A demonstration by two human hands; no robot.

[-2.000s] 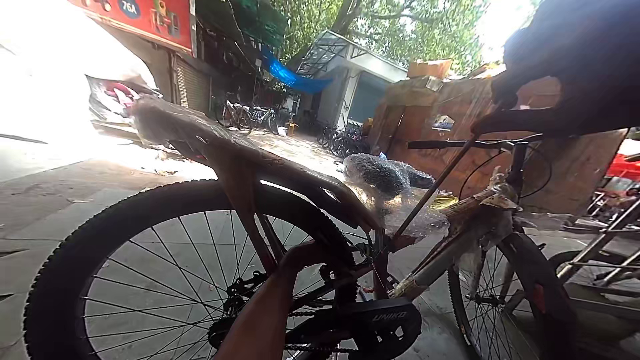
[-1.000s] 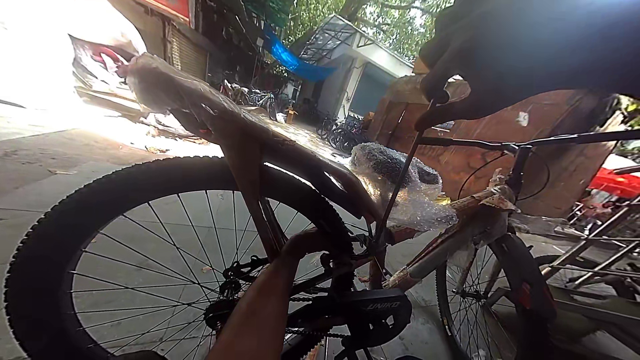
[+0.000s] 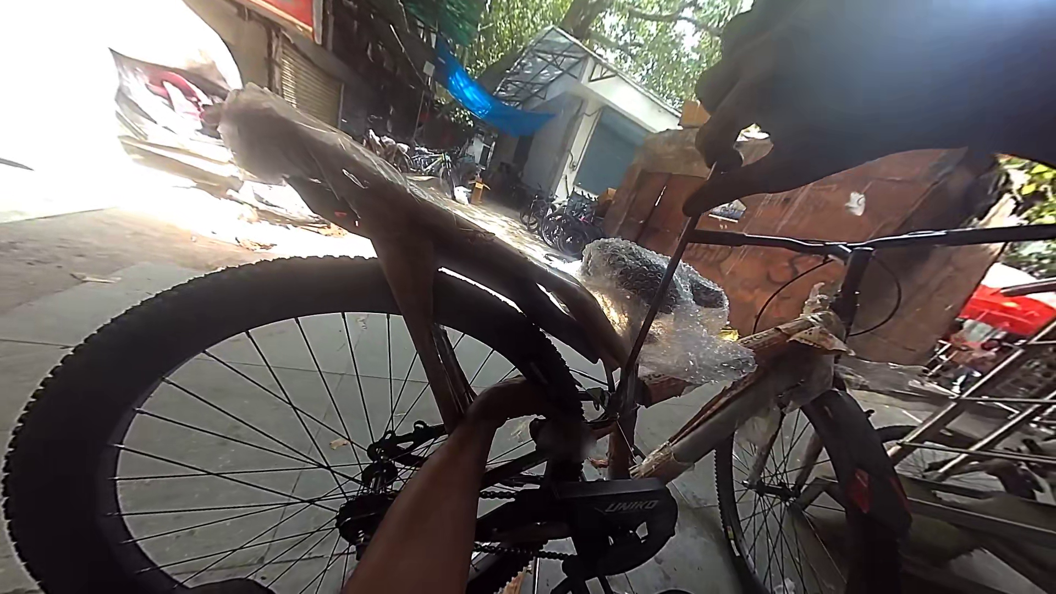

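Observation:
A bicycle stands with its rear wheel (image 3: 322, 276) nearest me and a chain guard (image 3: 627, 507) low beside the frame. My right hand (image 3: 734, 157), dark against the light, grips the upper end of a long thin metal rod-like tool (image 3: 664, 289). The tool slants down to the frame near the seat tube, where its tip is lost in shadow. My left hand (image 3: 528, 400) reaches in from below between the rear tyre and the frame; its fingers are hidden in the dark. A bubble-wrapped bundle (image 3: 631, 268) lies behind the tool. A long part in plastic film (image 3: 330, 161) slants above the rear wheel.
The handlebar (image 3: 775, 239) and front wheel (image 3: 775, 495) are at the right, beside a metal rack (image 3: 990, 388). A rusty metal box or panel (image 3: 891, 214) stands behind. Parked bicycles (image 3: 569, 219) and a blue tarpaulin (image 3: 487, 103) are farther back on the paved lane.
The tool in my right hand stands more upright than two seconds ago, its upper end having swung left from near the handlebar. My left hand stays low by the frame.

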